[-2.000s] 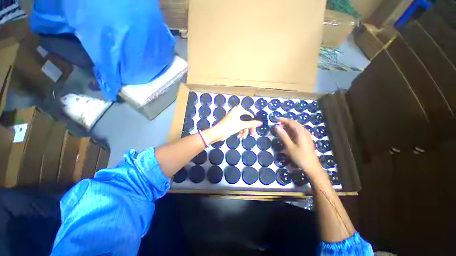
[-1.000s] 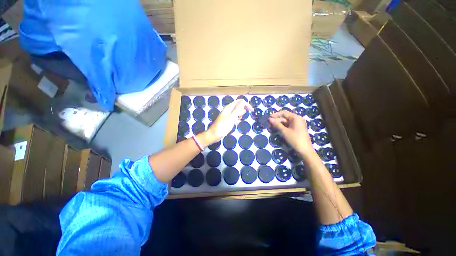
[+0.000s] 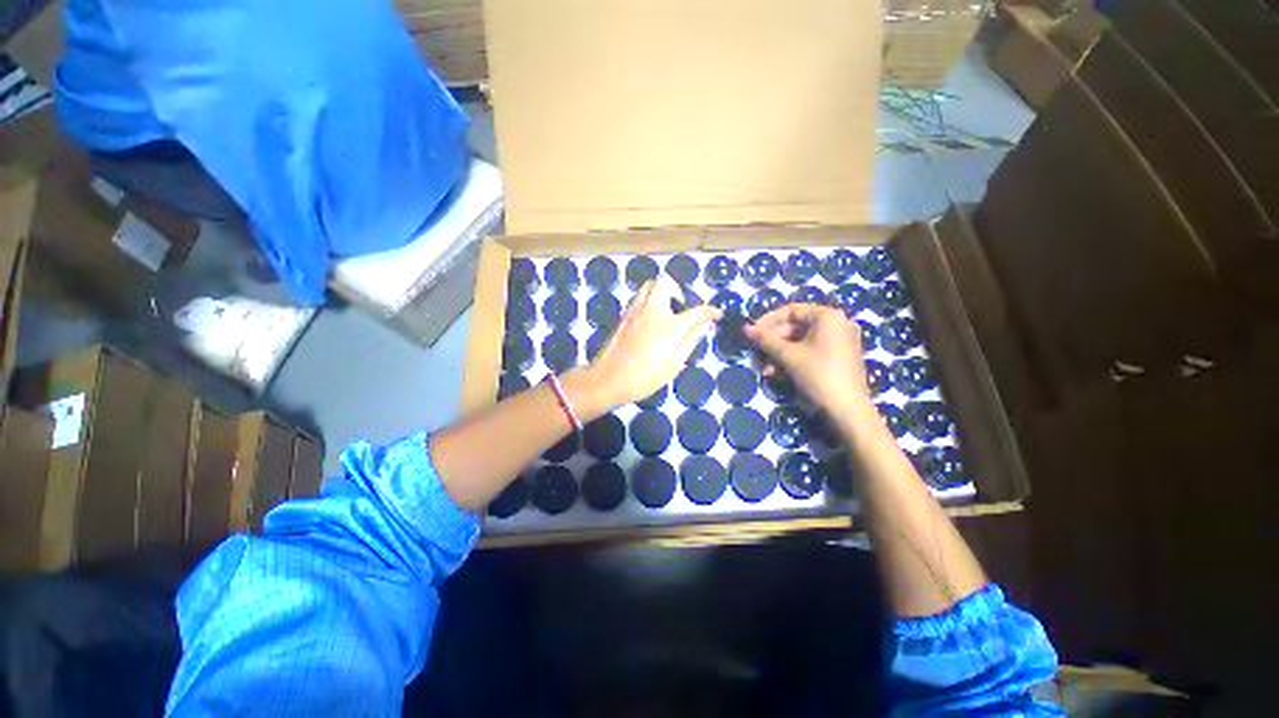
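Rows of round black parts sit in a white foam tray (image 3: 592, 520) inside an open carton (image 3: 999, 421). Matt-faced black parts (image 3: 704, 480) fill the left columns; shiny ringed black parts (image 3: 801, 473) fill the right ones. My left hand (image 3: 652, 347) is over the upper middle of the tray, thumb and fingers partly spread around a dark area. My right hand (image 3: 816, 354) faces it, its thumb and index finger close together. Both hands' fingertips are beside a dark round part (image 3: 732, 334). Blur hides whether either hand grips it or a thin disc.
The carton's lid (image 3: 687, 112) stands open at the far side. A person in blue workwear (image 3: 281, 126) is at the upper left, near a white-topped box (image 3: 421, 274). Brown cartons stand at the left (image 3: 133, 449) and close at the right (image 3: 1122, 267).
My left hand has moved down from the upper row, back towards my right hand. Its fingertips now point at the dark part between the hands. My right hand has hardly moved.
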